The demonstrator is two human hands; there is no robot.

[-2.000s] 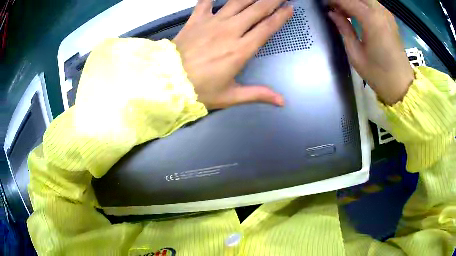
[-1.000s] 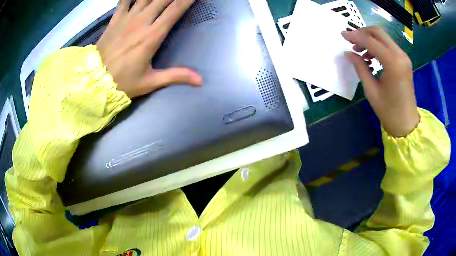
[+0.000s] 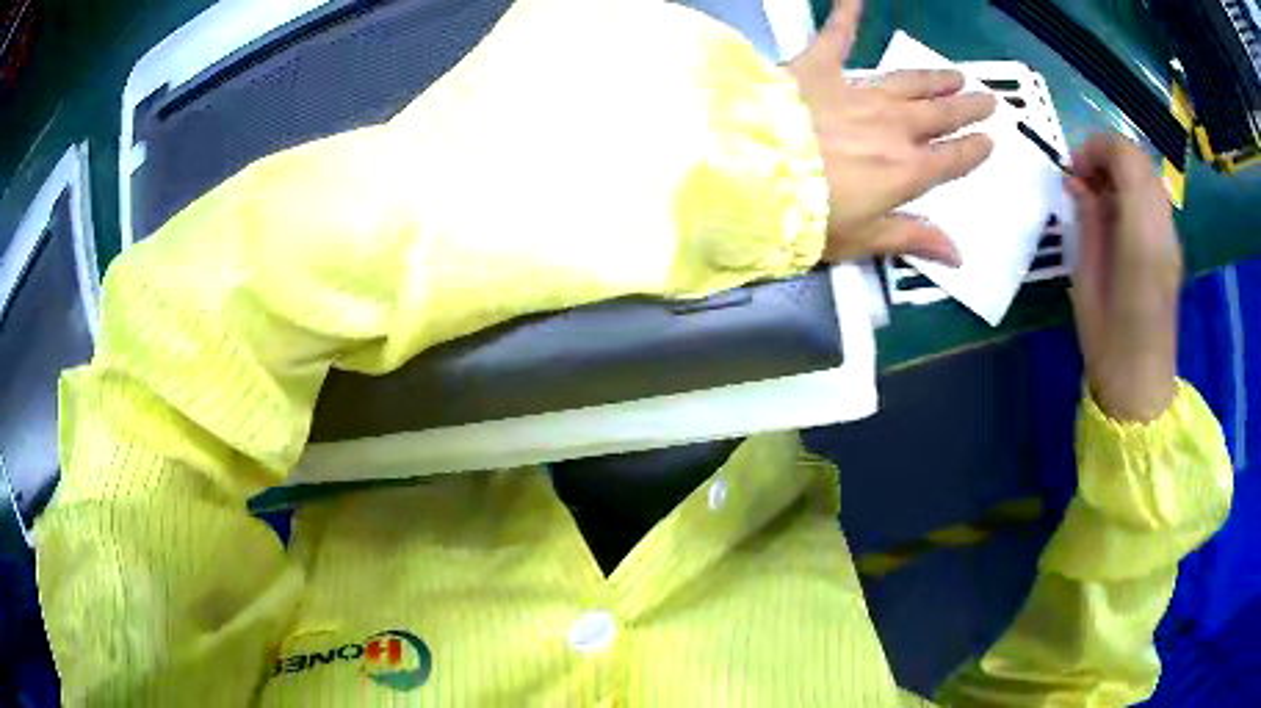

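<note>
My left hand [image 3: 899, 152] is spread flat over the white carrier sheets [image 3: 998, 208] right of the cover, fingers apart. My right hand [image 3: 1123, 263] pinches one end of a short rubber foot [image 3: 1043, 147], a small black bar, just above the right side of these sheets. The dark grey laptop bottom cover [image 3: 595, 367] lies in front of me on a white foam sheet [image 3: 609, 432]. My left sleeve hides much of the cover. An oval foot recess [image 3: 711, 302] shows partly below the sleeve near the cover's right front corner.
A second grey cover [image 3: 53, 353] on a white sheet lies at the far left. Long black strip bundles [image 3: 1099, 69] with yellow end tabs lie at the upper right. Blue bins stand at the right edge.
My left hand has moved right, from the cover onto the carrier sheets. My right hand has taken hold of a short black foot. The view has shifted slightly.
</note>
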